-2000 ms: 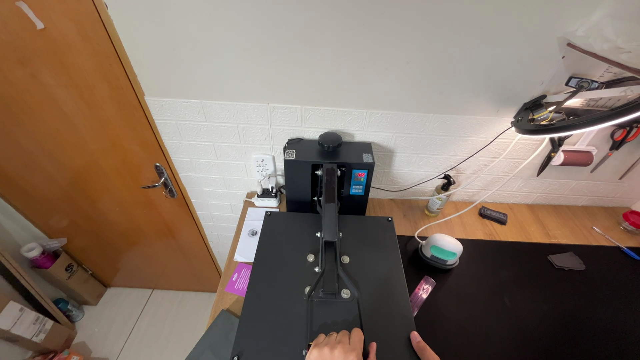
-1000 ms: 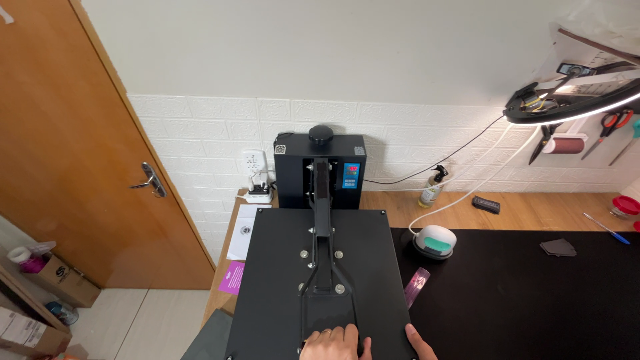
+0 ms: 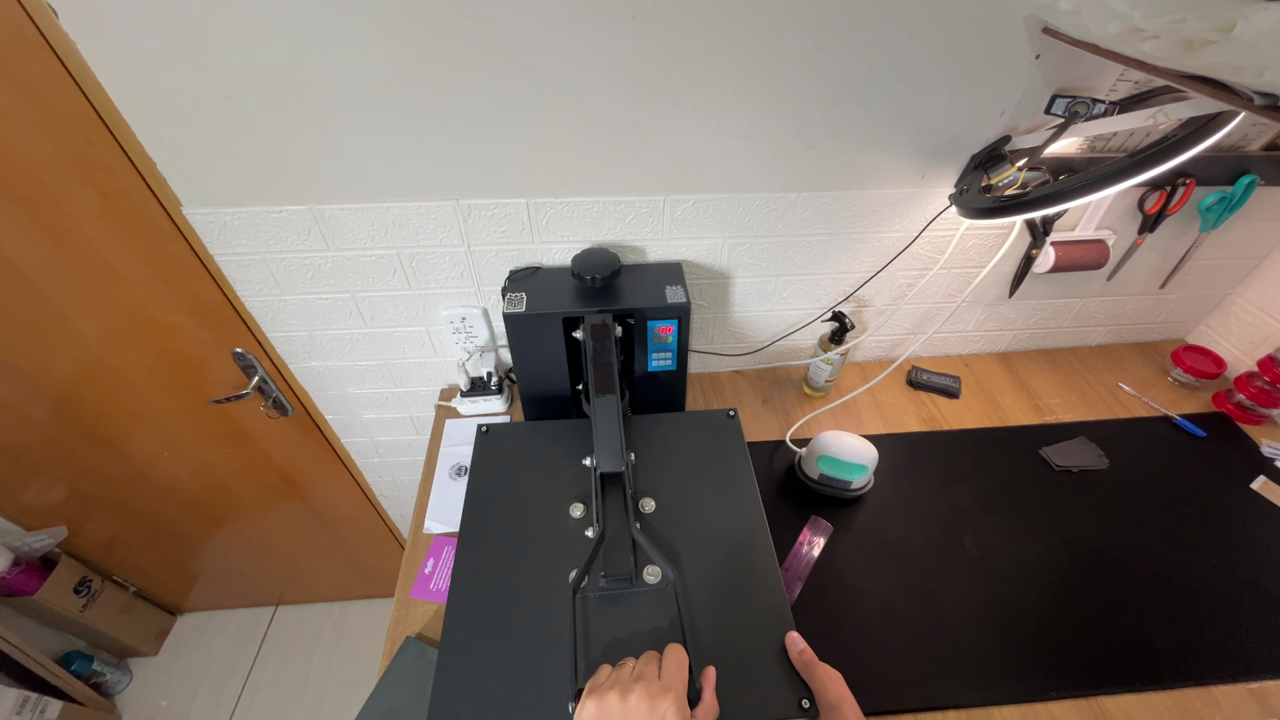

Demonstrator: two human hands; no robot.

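Observation:
A black flat-bed heat press point(image 3: 530, 500) stands on the wooden worktop, its wide upper plate facing me and its control box point(image 3: 540, 350) with a lit display behind. My left hand point(image 3: 645, 685), a ring on one finger, is closed over the front bar of the press's metal lever handle point(image 3: 617, 520). At the plate's front right corner rests my right hand point(image 3: 825, 680), its thumb or a finger along the edge; the rest of it is cut off by the frame. Right of the plate are a pink translucent ruler-like strip point(image 3: 808, 555) and a white and green mini heat press point(image 3: 840, 460).
A black mat point(image 3: 980, 560) covers the worktop at right, with grey pieces point(image 3: 1075, 453) and a blue pen point(image 3: 1165, 410). Behind stand a spray bottle point(image 3: 827, 360) and a black block point(image 3: 934, 381). A ring light point(image 3: 1110, 190) hangs upper right; a wooden door point(image 3: 200, 350) is at left.

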